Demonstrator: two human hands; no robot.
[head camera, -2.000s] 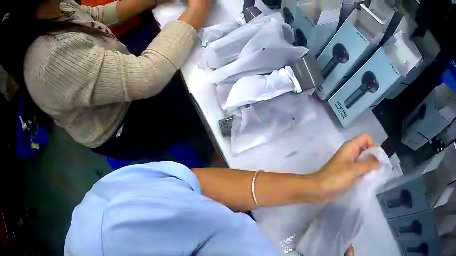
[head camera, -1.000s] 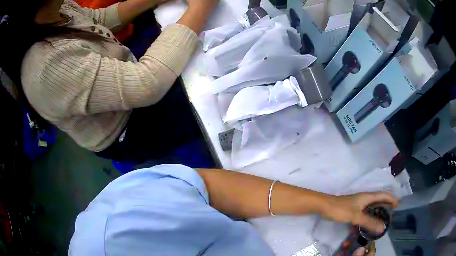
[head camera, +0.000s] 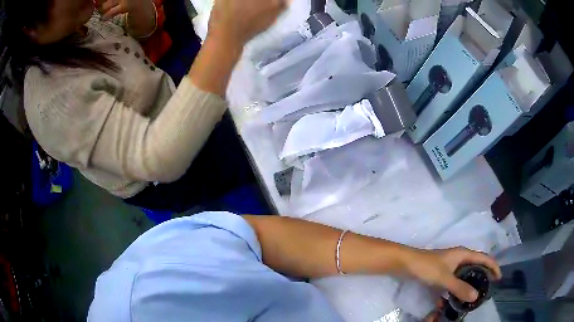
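My left hand (head camera: 450, 269), with a thin bracelet on the wrist, grips the round head of a dark handheld fan (head camera: 473, 284) at the lower right. The grille shows between its fingers. The fan's handle runs down to the bottom edge. A small part of my right hand (head camera: 434, 314) shows beside the handle, mostly cut off by the picture's edge; its grip cannot be seen. Thin white sleeves (head camera: 343, 170) lie flat on the white-covered table (head camera: 371, 236).
White-sleeved fans (head camera: 330, 129) lie at the table's upper middle, one against a grey box end (head camera: 391, 108). Open blue-grey retail boxes (head camera: 469, 129) stand along the far side, with more at the lower right (head camera: 519, 277). A person in a beige top (head camera: 119, 119) sits at the left.
My left hand held up a translucent sleeve two seconds ago; it has moved down and now holds the fan head. The seated person's arm has risen from the table, one hand near the face.
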